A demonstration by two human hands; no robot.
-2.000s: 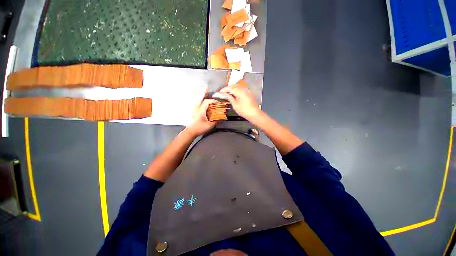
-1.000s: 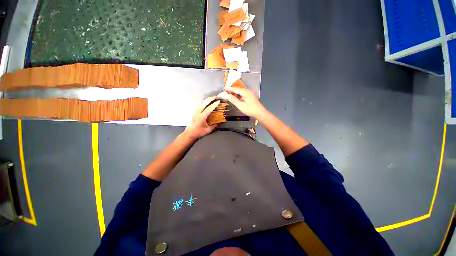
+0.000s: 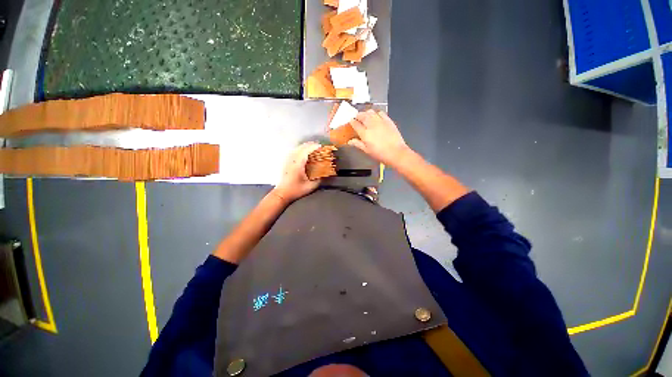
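Observation:
My left hand (image 3: 296, 174) is closed around a handful stack (image 3: 321, 162) of orange-brown cut pieces with uneven layered edges, at the ledge's front edge near the apron. My right hand (image 3: 377, 137) is up and to the right of it, fingertips on an orange cut piece (image 3: 343, 133) at the near end of the loose pieces; whether it grips the piece is hard to tell. A white-faced piece (image 3: 343, 115) lies just beyond. More loose orange and white pieces (image 3: 348, 35) lie scattered along the right ledge.
Two finished rows, a far one (image 3: 110, 114) and a near one (image 3: 118, 162), stand on the front ledge (image 3: 254, 140) at left. The green bed (image 3: 177, 48) lies behind. A thin black bar (image 3: 354, 172) lies near the apron (image 3: 324, 272). A blue-panelled unit (image 3: 615, 44) stands at far right.
My right hand has moved away from the stack, up and right to the loose pieces. My left hand stays around the stack. The black bar shows more fully.

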